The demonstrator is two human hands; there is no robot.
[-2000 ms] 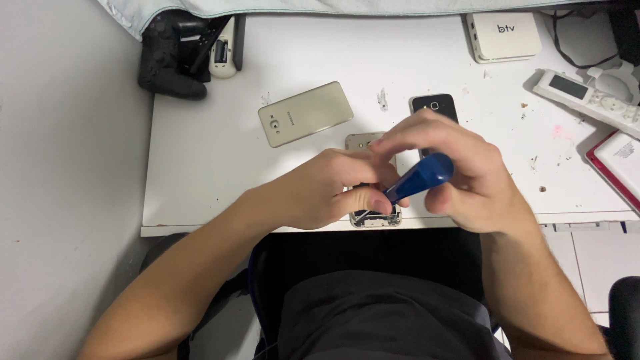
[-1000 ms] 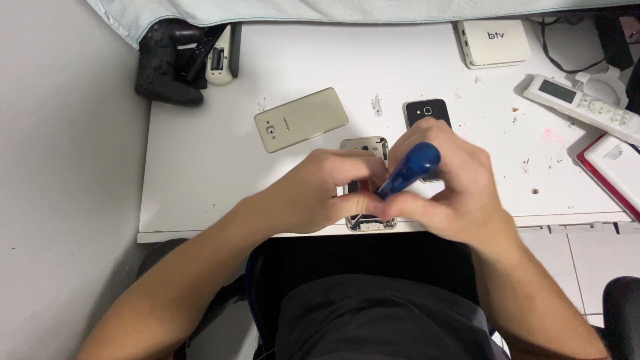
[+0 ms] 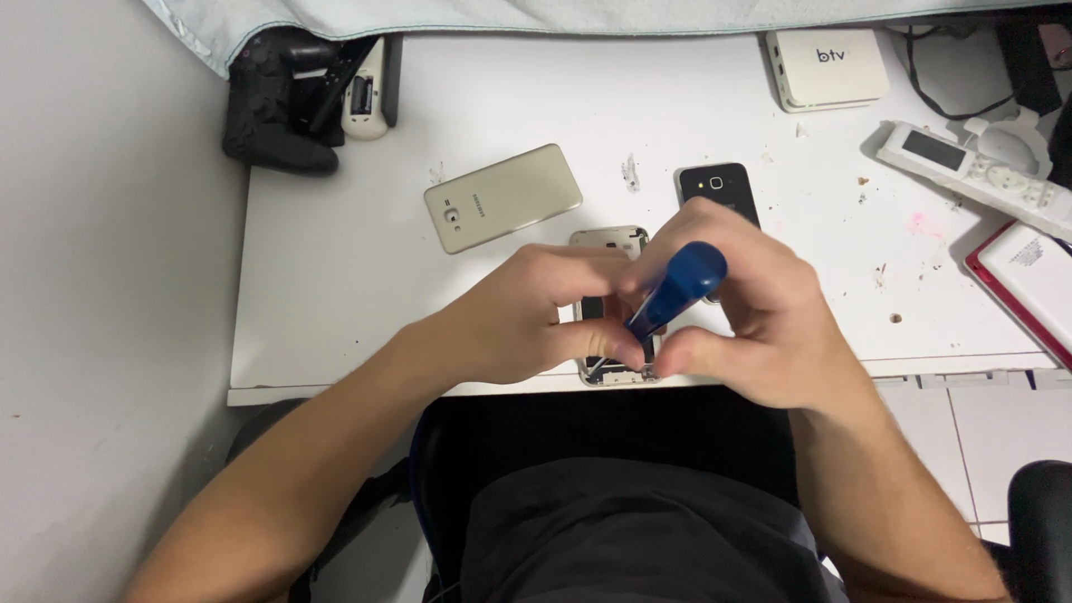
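A phone with its back off [image 3: 610, 239] lies upright to me at the desk's front edge, its inside partly covered by my hands. A screwdriver with a blue handle [image 3: 682, 280] leans over it, its thin shaft reaching down left to the phone's lower end. My left hand [image 3: 536, 314] has thumb and fingers around the screwdriver's lower part, over the phone. My right hand [image 3: 754, 310] curls around the handle, fingers behind it and thumb to the lower right; its contact is partly hidden. A gold phone back cover [image 3: 502, 198] lies up left. A black phone [image 3: 720, 186] lies behind my right hand.
A black game controller [image 3: 264, 109] and remotes [image 3: 366, 96] sit at the back left. A white box [image 3: 829, 71] stands back right, near cables. At right are a white remote control [image 3: 971, 172] and a white-and-red device [image 3: 1026, 276]. The desk's front edge [image 3: 377, 391] is close to me.
My right thumb has moved away from my left thumb, which it met a second ago. The handle's top has shifted a little over the phone. The phone and cover stay in place on the desk.
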